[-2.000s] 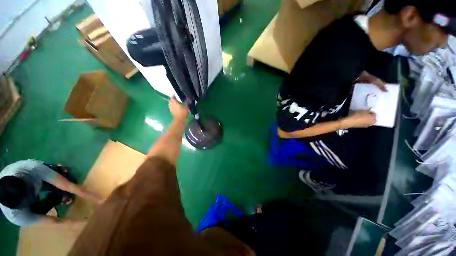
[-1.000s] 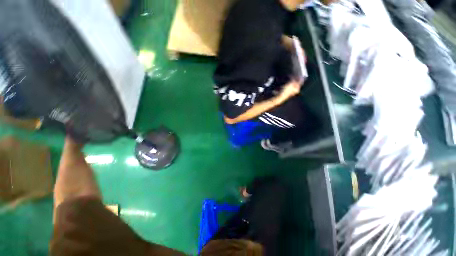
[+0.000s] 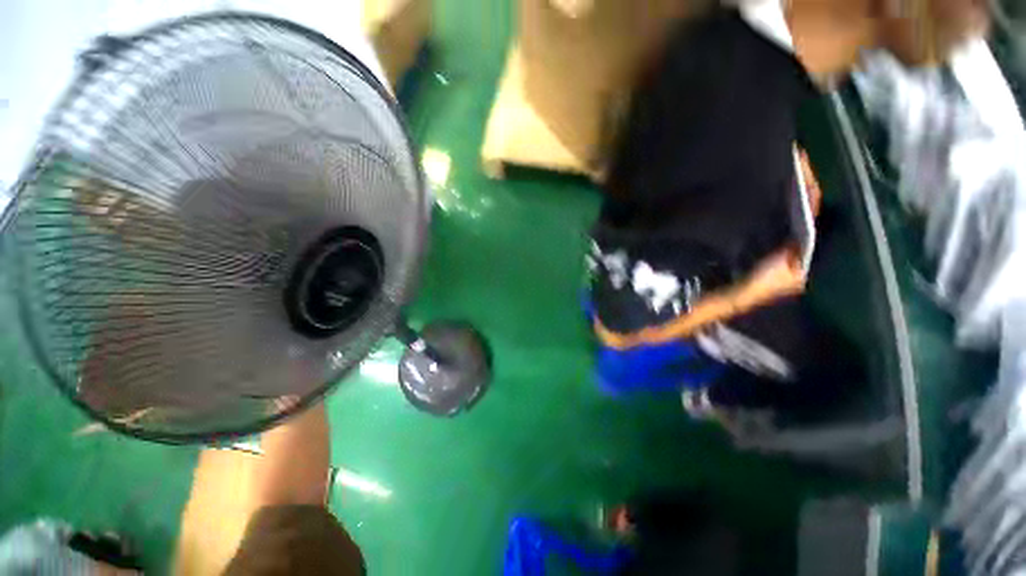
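Note:
A pedestal fan (image 3: 332,281) stands in the left half of the view. Its large round wire cage faces the camera, with a black hub, and its round base is on the green floor. My left forearm comes up from the bottom in a brown sleeve. My left hand (image 3: 295,414) is at the cage's lower rim, blurred and partly hidden behind the wires, so its grip cannot be made out. My right hand is out of the picture.
A seated person in black (image 3: 703,169) is on a blue stool (image 3: 653,369) at the right. Beyond is the bench edge (image 3: 889,281) with piled white sheets (image 3: 968,214). Cardboard (image 3: 529,124) stands at the top. Another person's grey-clad part (image 3: 45,551) is at bottom left.
The fan's cage has turned from edge-on to facing the camera. My left arm now reaches its lower rim. The view has shifted, first rightward, then partly back.

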